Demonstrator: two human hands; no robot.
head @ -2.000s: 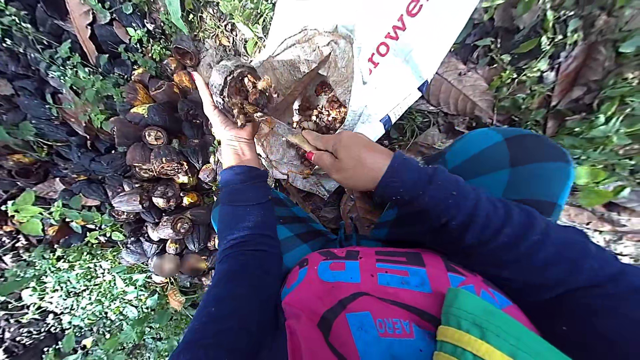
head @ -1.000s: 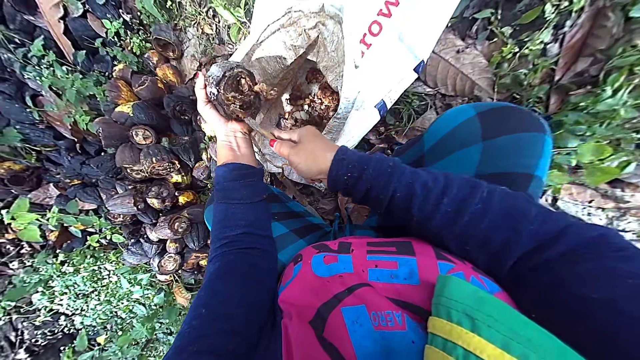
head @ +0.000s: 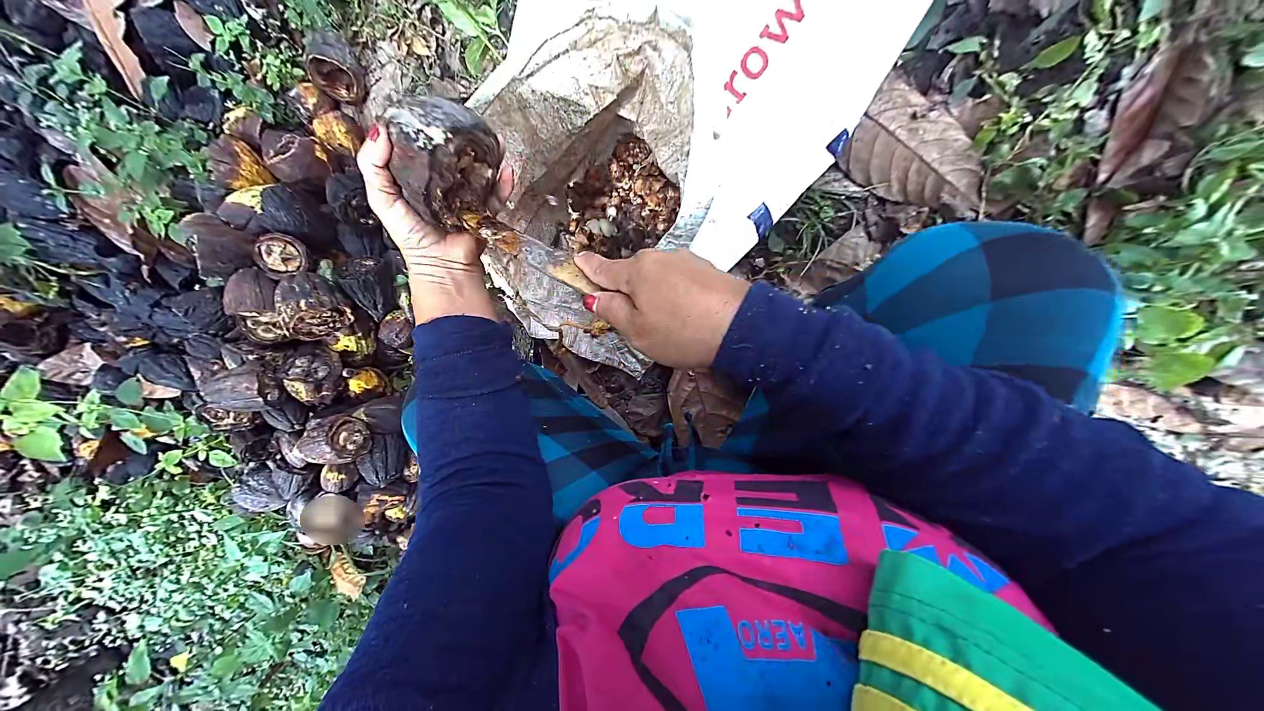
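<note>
My left hand [head: 425,232] is wrapped around a dark, hollowed cacao pod [head: 434,158], its opening turned down and to the right. My right hand [head: 667,301] grips the pale handle of a knife or similar flat tool [head: 538,259]. The tool's blade reaches to the lower rim of the pod, where orange-brown pulp clings; its tip is hidden. Just right of the pod, an open white woven sack [head: 592,79] lies with its mouth toward me. Brown, pulpy matter [head: 627,197] shows inside the mouth.
A heap of dark and yellowish cacao pods [head: 306,306] lies at the left, among blackened husks [head: 59,227]. Large dry leaves [head: 908,148] and low green plants surround the sack. My knee in checked trousers [head: 987,296] is to the right of my right hand.
The pod in my left hand has turned: its hollow opening faced up toward the view one second ago and now tips toward the sack. The tool stays in my right hand.
</note>
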